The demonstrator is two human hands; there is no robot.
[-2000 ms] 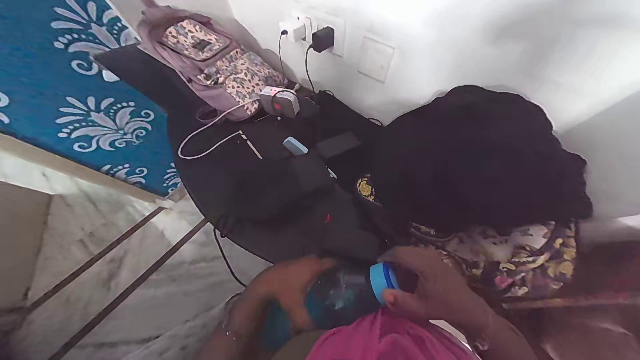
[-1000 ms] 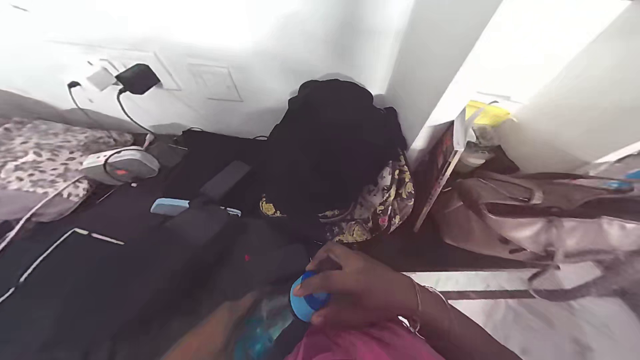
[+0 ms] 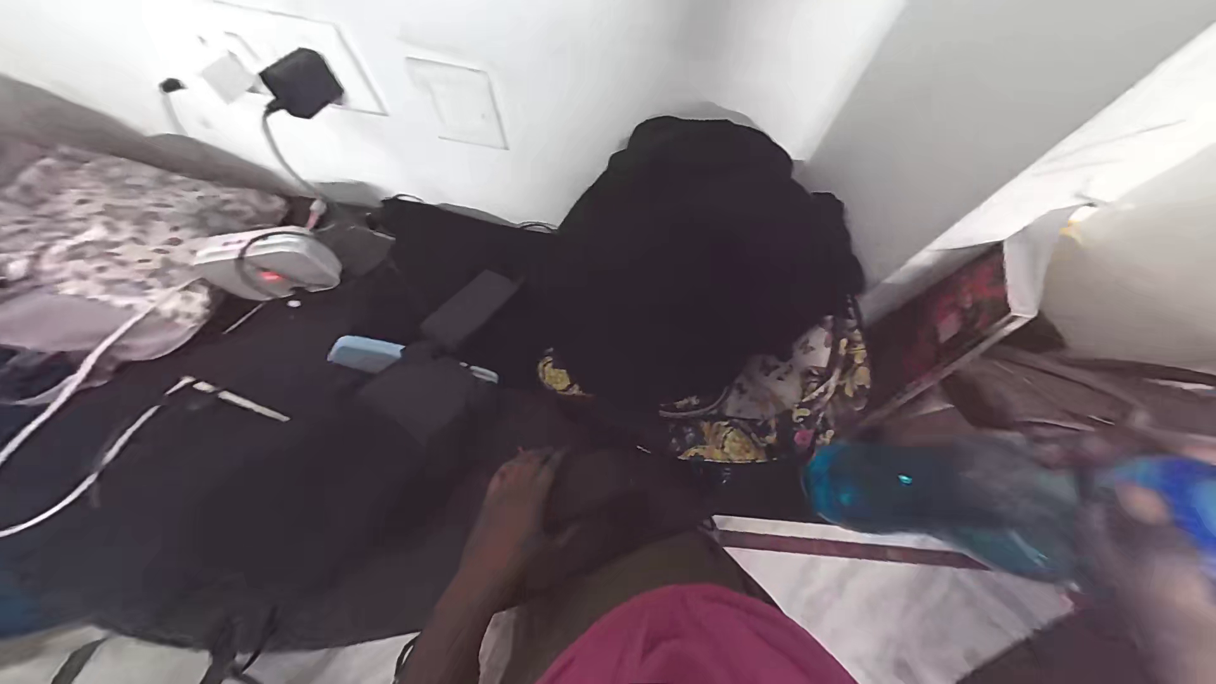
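Note:
My right hand (image 3: pixel 1140 541), blurred at the right edge, is closed around the capped end of a translucent blue bottle (image 3: pixel 931 503). The bottle lies nearly level in the air, its base toward the middle of the view. My left hand (image 3: pixel 522 484) is low in the centre, close to a dark surface (image 3: pixel 266 513); nothing shows in it, and its fingers are too dim to make out. Beyond both hands a heap of black cloth (image 3: pixel 703 256) rests on a floral patterned bag (image 3: pixel 750 427).
A white power strip (image 3: pixel 271 261) with a white cable lies at the left by a patterned bag (image 3: pixel 123 218). A light-blue object (image 3: pixel 366 352) is near the dark cloth. A black adapter (image 3: pixel 302 83) is plugged into the wall. A brownish bag (image 3: pixel 1054 389) stands at the right.
My right hand has carried the bottle from in front of my body out to the right. My left hand, near the bottle before, is now apart from it. The view has swung right since two seconds ago.

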